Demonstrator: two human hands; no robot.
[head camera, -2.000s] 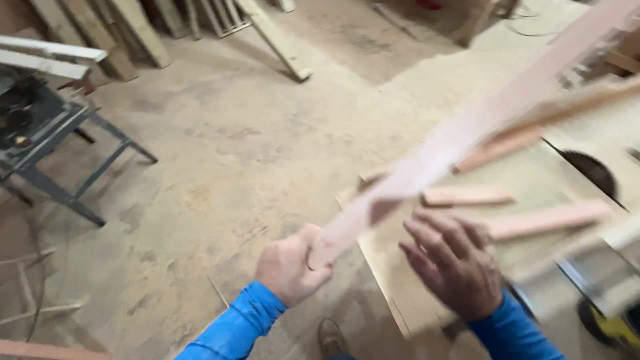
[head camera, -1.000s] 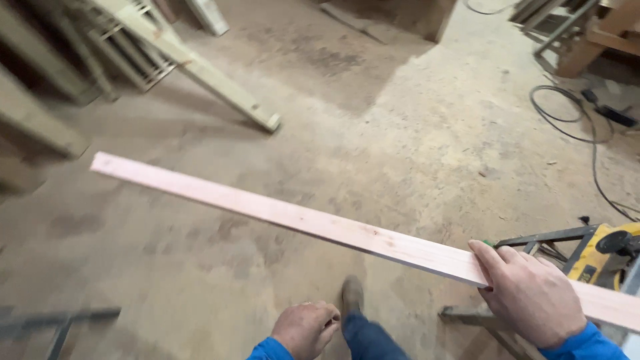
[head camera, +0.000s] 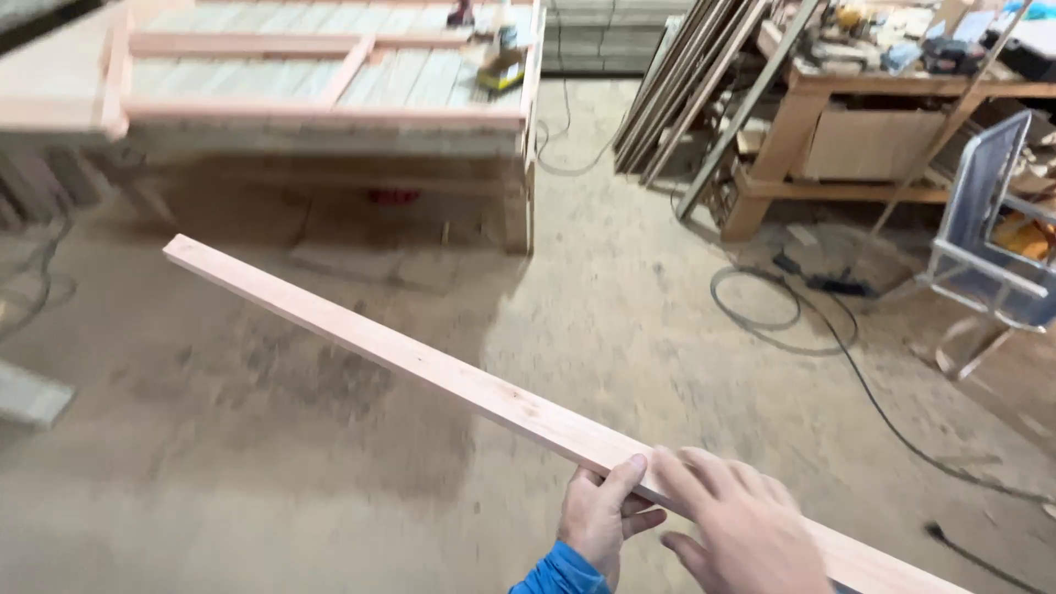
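Observation:
A long, narrow pinkish wooden board (head camera: 421, 355) runs slantwise from the left middle to the bottom right. My left hand (head camera: 606, 503) grips it from below, thumb on top and fingers under its edge. Just to the right, my right hand (head camera: 738, 511) lies over the board, slightly blurred, with its fingers across the upper face and its thumb off the near edge. Whether the right hand grips or only touches the board cannot be told. The board's near end runs out of view at the bottom right.
A large worktable (head camera: 330, 136) bears a pinkish wooden frame (head camera: 289, 111) at the upper left. Long strips (head camera: 701, 74) lean beside a cluttered wooden workbench (head camera: 825, 87). A metal-framed chair (head camera: 982, 223) stands at the right. A black cable (head camera: 874, 404) coils over the floor.
My left hand, apart from the board a second ago, now holds it beside my right hand. The view has swung up toward the worktable and workbench.

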